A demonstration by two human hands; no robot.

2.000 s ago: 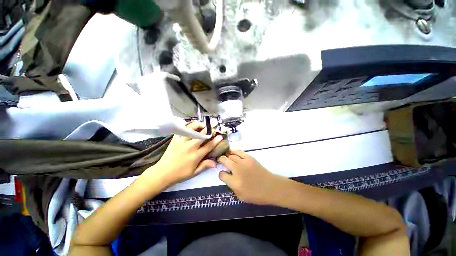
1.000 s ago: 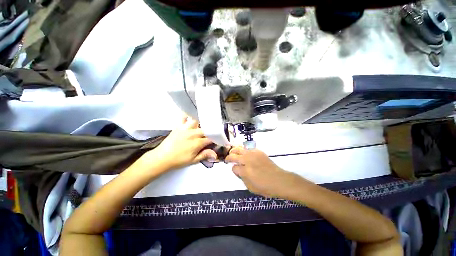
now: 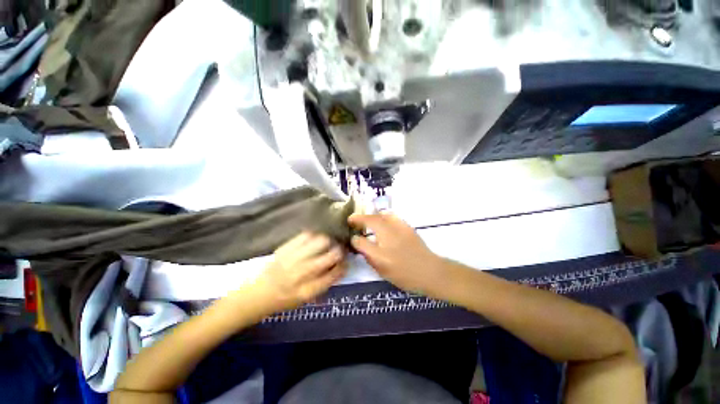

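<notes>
The brown-olive shell fabric point(image 3: 237, 229) stretches from the left edge to the needle area, its end gathered by the presser foot point(image 3: 380, 199). My right hand point(image 3: 391, 251) pinches the right end of the fabric between thumb and fingers, just in front of the foot. My left hand point(image 3: 304, 268) lies at the fabric's front edge, slightly blurred, with fingers curled; whether it grips the cloth is unclear. Pale lining point(image 3: 103, 177) shows behind the brown fabric and hangs below it at left. The sewing machine head point(image 3: 450, 102) stands over the work.
A control panel point(image 3: 592, 110) with a lit screen is at right. A brown carton point(image 3: 631, 209) with dark cloth stands on the table's right. A measuring tape point(image 3: 379, 301) runs along the dark front edge. Camouflage cloth point(image 3: 87, 59) and white-grey cut pieces point(image 3: 162, 95) lie at back left.
The brown fabric's end now lies unfolded up to the foot, where my left hand was. My left hand has moved back toward me to the fabric's front edge. My right hand stays near the foot.
</notes>
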